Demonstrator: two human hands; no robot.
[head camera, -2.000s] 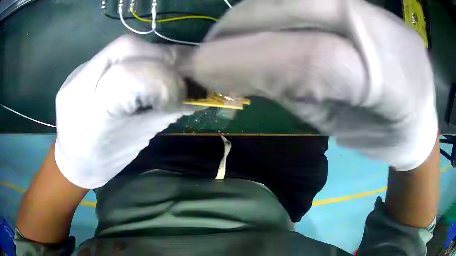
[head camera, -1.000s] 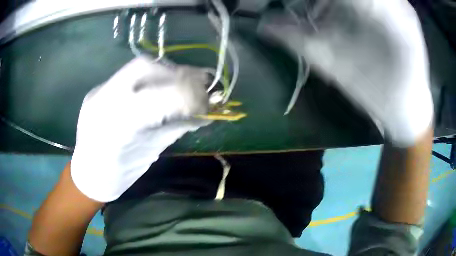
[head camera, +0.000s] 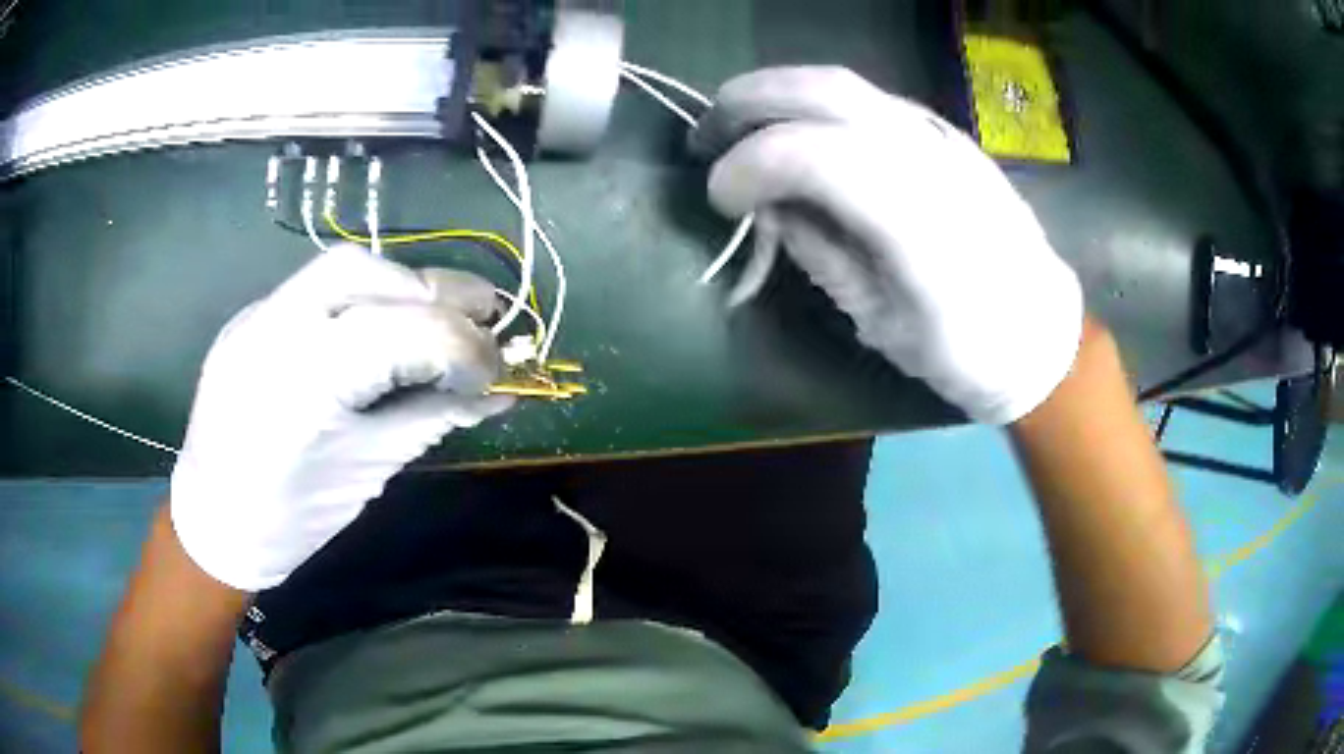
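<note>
My left hand (head camera: 347, 390), in a white glove, is shut on a small tan-yellow circuit board (head camera: 548, 388) near the bench's front edge. White lead wires (head camera: 526, 243) and a yellow-green wire (head camera: 428, 233) run to the board. My right hand (head camera: 884, 221), also gloved, pinches white lead wires (head camera: 663, 86) that come from the pale cylinder (head camera: 581, 81) at the unit's end. Their loose ends hang below the fingers. The long silvery unit (head camera: 236, 96) lies at the back left, with a row of terminals along its front edge.
A yellow sponge (head camera: 1017, 97) in a dark holder is at the back right. A black object and cable (head camera: 1241, 302) stand at the right. A thin wire (head camera: 92, 413) crosses the bench at the left. The bench's front edge (head camera: 708, 448) runs before the wearer.
My right hand has moved off the board to the right and now holds white wires. My left hand still holds the board. The view has shifted, showing the long unit and sponge.
</note>
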